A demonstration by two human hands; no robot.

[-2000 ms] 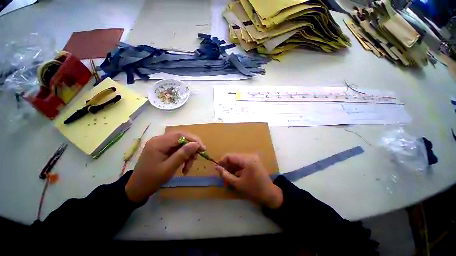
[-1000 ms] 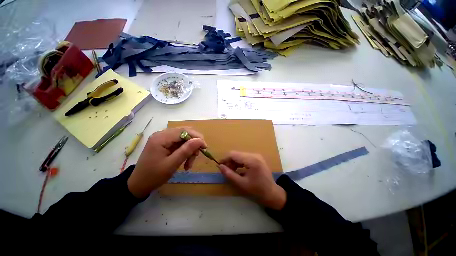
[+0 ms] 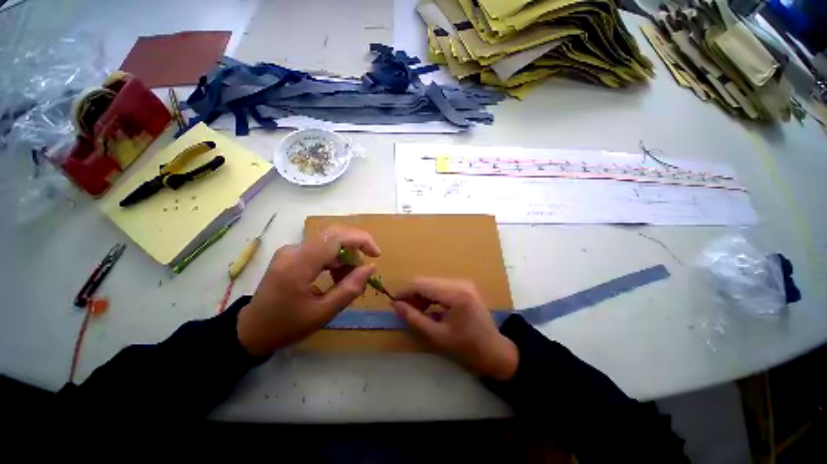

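Note:
A cardboard work board (image 3: 444, 245) lies in front of me with a blue-grey fabric strip (image 3: 598, 291) across its lower part and past its right edge. My left hand (image 3: 308, 285) holds a slim green tool with a dark thin tip (image 3: 376, 284), slanting down to the right above the board. My right hand (image 3: 458, 324) is over the strip, its thumb and forefinger pinched at the tool's tip. Whether a small fitting is between these fingertips cannot be told.
Behind the board are a dish of tiny pieces (image 3: 312, 157), a paper template (image 3: 562, 201) and a cut strip pile (image 3: 335, 101). At left lie pliers (image 3: 174, 174) on a pad (image 3: 150, 216), an awl (image 3: 243, 259), snips (image 3: 100, 275) and a red tape dispenser (image 3: 109, 136).
The view has shifted slightly since the first frame. My left hand's fingers have changed their hold on the green tool. My right hand stays nearly in place.

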